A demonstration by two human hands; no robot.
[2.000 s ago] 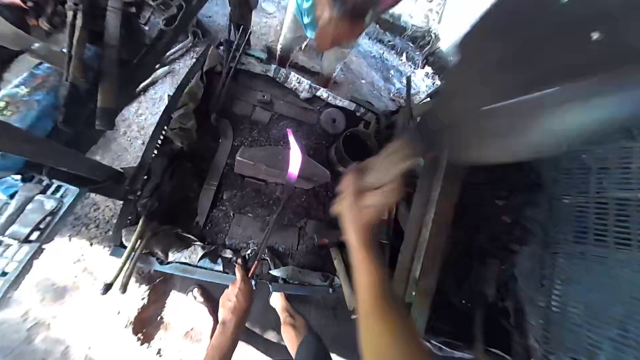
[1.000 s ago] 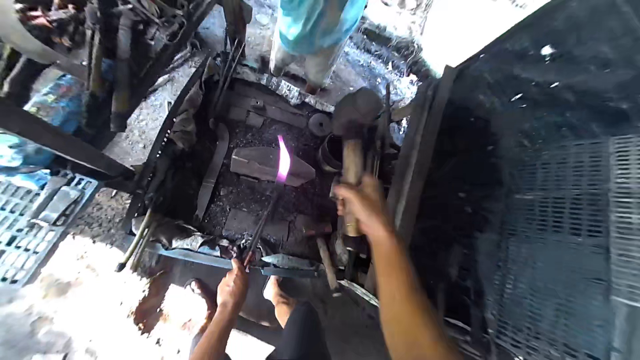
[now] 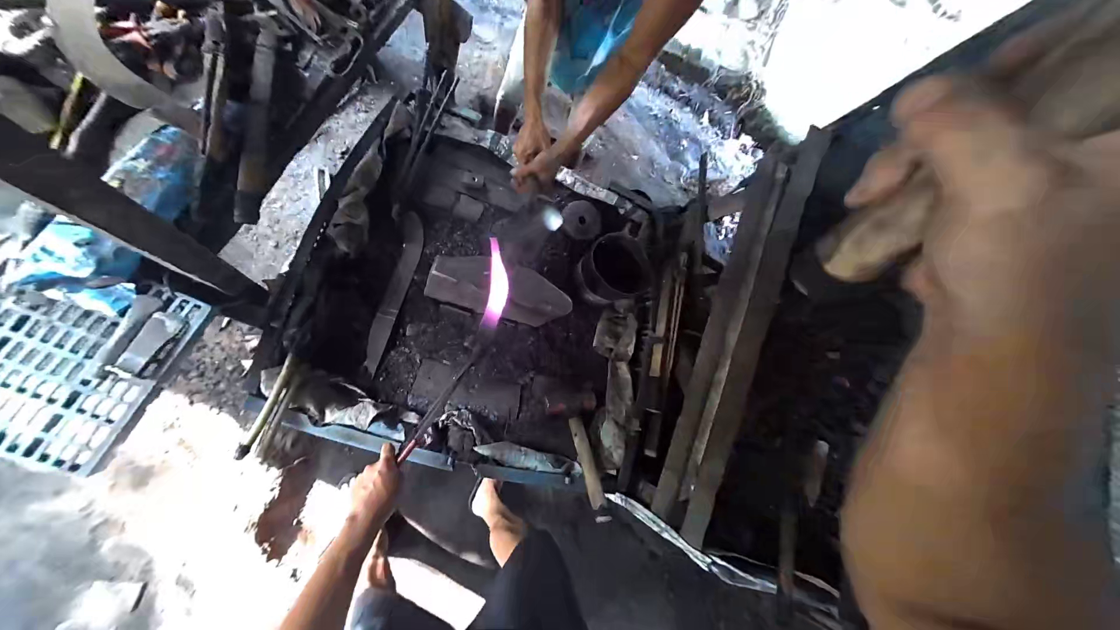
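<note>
My left hand (image 3: 376,486) grips the thin metal rod or tang (image 3: 446,394) of a glowing curved blade (image 3: 497,284). The hot blade lies across the top of a steel anvil (image 3: 534,297). High at the right, blurred and close to the camera, my right hand (image 3: 971,175) is closed around a wooden hammer handle (image 3: 875,232); the hammer's head cannot be made out. Across the anvil, another person's two hands (image 3: 538,157) are together on a handle, with a blurred tool head (image 3: 538,219) just beyond the blade.
A small hammer (image 3: 588,455) rests at the near edge of the work pit. A dark metal pot (image 3: 612,269) stands right of the anvil, and a long curved blade (image 3: 395,293) lies left of it. Wooden beams (image 3: 744,341) run along the right. My bare foot (image 3: 499,516) is near the front edge.
My right hand has risen with the hammer, up and to the right from beside the anvil. The other person's hands and tool have come in over the far side. The glowing blade remains on the anvil.
</note>
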